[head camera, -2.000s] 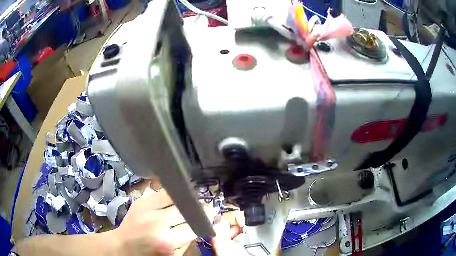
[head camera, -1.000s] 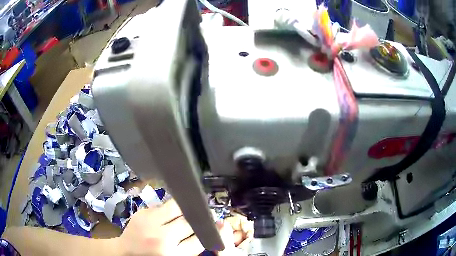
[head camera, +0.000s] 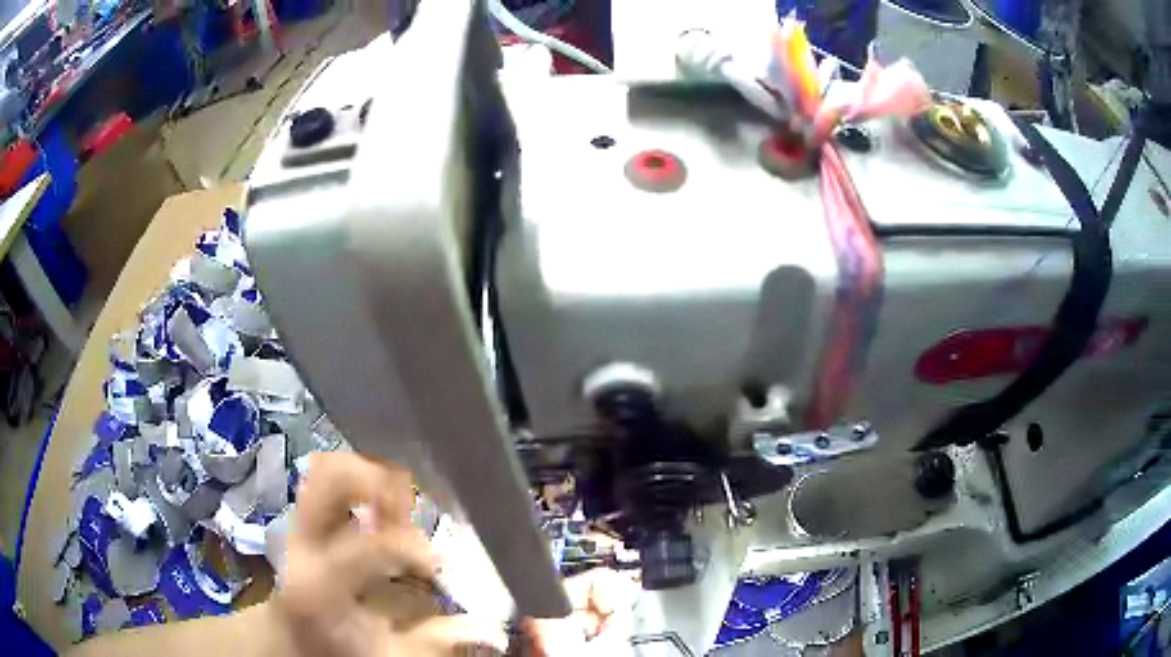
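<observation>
My left hand (head camera: 360, 565) is blurred, left of the needle area, in front of the pile of loops. Its fingers look bent; whether it holds anything cannot be told. Part of my right hand (head camera: 597, 614) shows at the bottom, beside the pale machine arm; the rest is hidden or cut off. The off-white sewing machine head (head camera: 668, 270) fills the middle and hides most of the needle area (head camera: 572, 526). A bright whitish patch lies between the hands, too blurred to name. No workpiece can be made out clearly.
A tangled heap of blue and grey bands (head camera: 206, 424) covers the left of the brown cardboard-covered table (head camera: 141, 276). Blue and grey pieces (head camera: 783, 606) lie under the machine arm. A red-handled tool (head camera: 905, 610) is on the machine base at the right.
My left hand has drawn back from the needle area to the left and its fingers have lifted and bent. The view has shifted slightly. The heap looks much the same.
</observation>
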